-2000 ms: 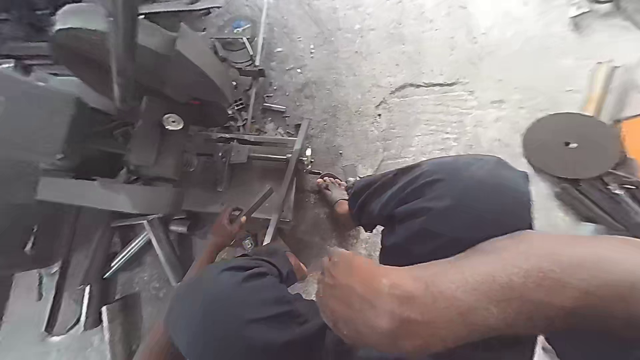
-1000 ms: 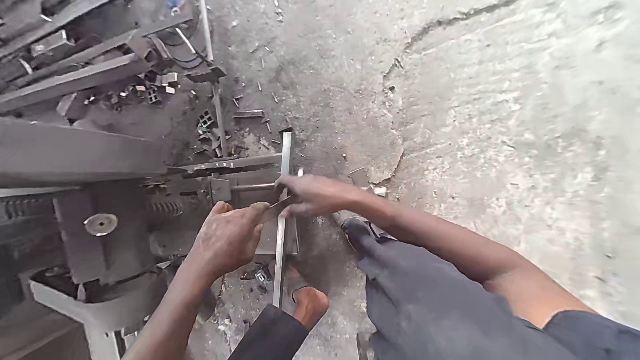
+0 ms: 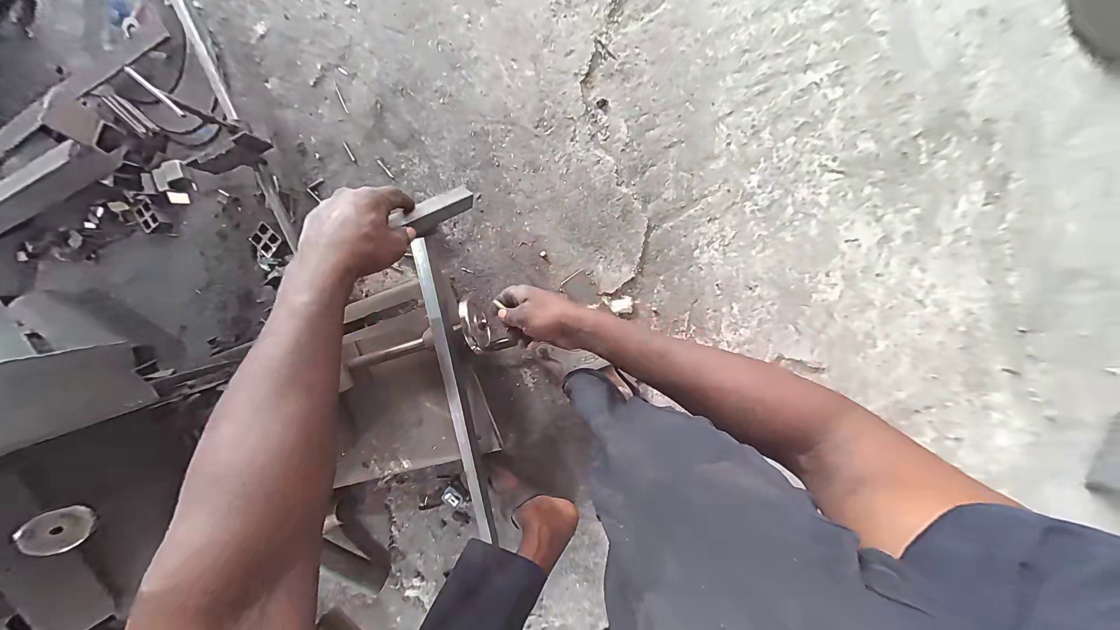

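My left hand (image 3: 359, 229) grips a short square metal tube (image 3: 442, 208), which lies crosswise over the upper end of a long metal bar (image 3: 451, 385). The bar runs down the outer side of a floor-standing machine's vise, towards my lower leg. To the right of the bar, my right hand (image 3: 534, 315) has its fingers closed on the handle of a round metal handwheel (image 3: 479, 324). The wheel sits at the end of a screw rod (image 3: 385, 352) that passes under the bar.
Metal offcuts (image 3: 144, 214) and long profiles (image 3: 52, 179) lie at the upper left. The dark machine body (image 3: 61, 560) with a round disc fills the lower left. My bare or sandalled feet (image 3: 547, 525) rest on the rough concrete floor (image 3: 787, 219) near the vise.
My hands were close together at the bar a second ago. My left hand is now at the bar's upper end with the short tube, and my right hand is on the handwheel.
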